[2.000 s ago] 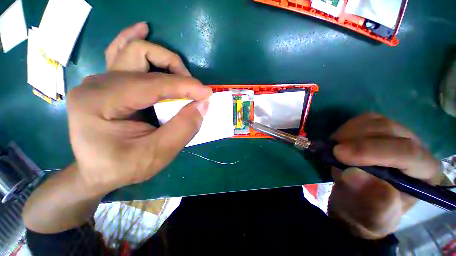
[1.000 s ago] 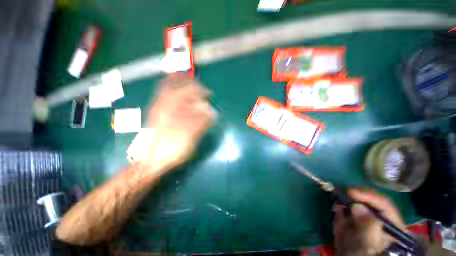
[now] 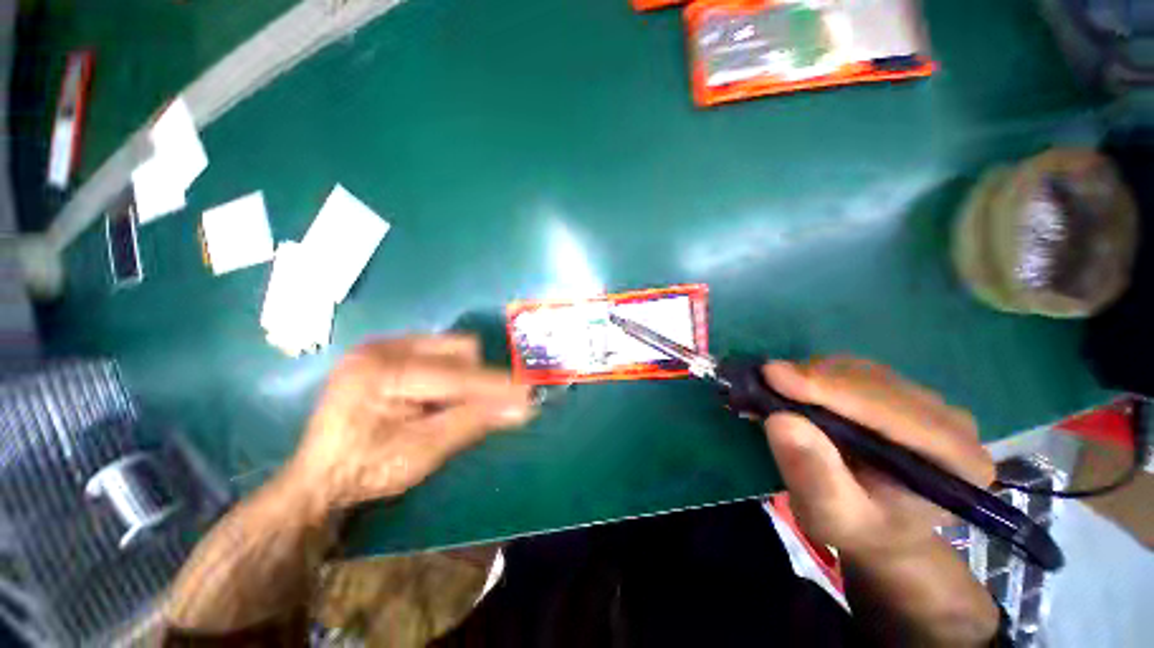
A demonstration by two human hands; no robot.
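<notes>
An orange-red phone housing (image 3: 544,348) with white and silvery parts inside lies flat on the green mat in front of me. My right hand (image 3: 873,443) holds the black soldering iron (image 3: 905,462); its thin metal tip reaches over the middle of the housing, near a small greenish area. Contact is too small to tell. My left hand (image 3: 405,411) is at the housing's lower left corner, thumb and fingers pinched together. A thin blurred strand (image 3: 542,395), which looks like solder wire, shows at the fingertips.
White screen modules (image 3: 342,241) lie at left. More orange housings (image 3: 810,51) are at the top, another (image 3: 70,120) far left. A round tin (image 3: 1050,234) stands at right. A solder reel (image 3: 133,494) is by the grey ribbed rack (image 3: 57,418) at lower left.
My left hand has come back from the far side to the near mat. A housing now lies in front of me, where none lay one second ago. The iron has moved left over it.
</notes>
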